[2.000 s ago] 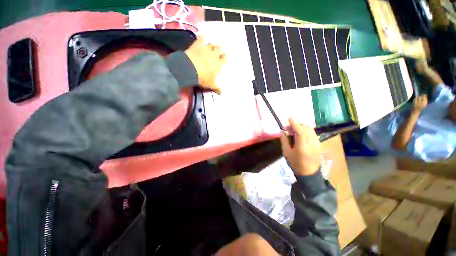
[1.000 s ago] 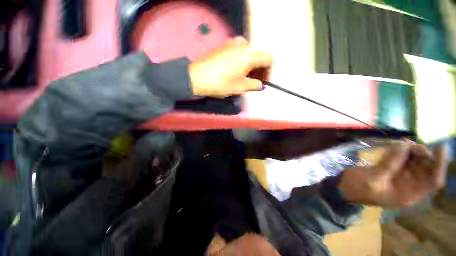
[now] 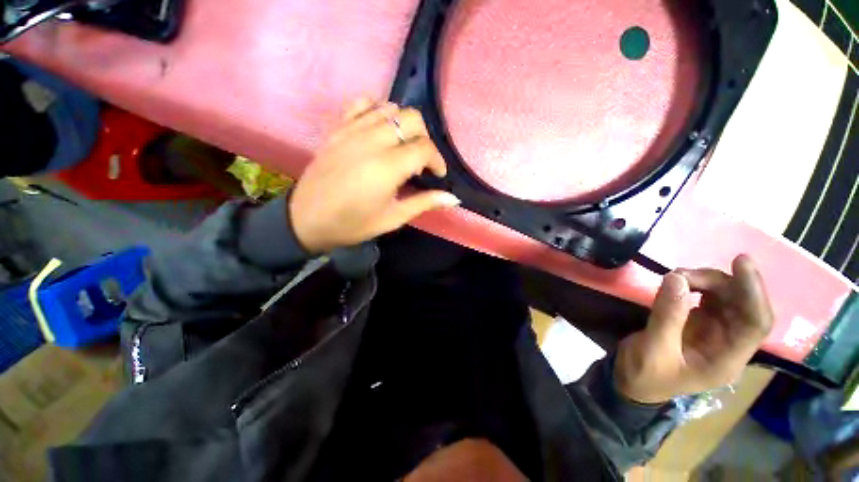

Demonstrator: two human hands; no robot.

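Observation:
The black square fan frame with its large round opening lies on the pink foam sheet, near the bench's front edge. My left hand is at the frame's near left corner, fingers bent over its edge. My right hand is just beyond the near right corner, thumb and forefinger pinched on the end of a thin black foam strip. The strip shows as a short dark piece between the corner and my right fingers. Along the frame's near edge I cannot tell strip from frame.
The sheet of black foam strips with its bare pale liner lies right of the frame. Part of another black frame is at the far left. A blue stool and a red stool stand below left. An open carton is below right.
The view has swung left. My left hand has come to the frame's near left corner. My right hand has come close to the near right corner, and the strip now lies by the frame's near edge.

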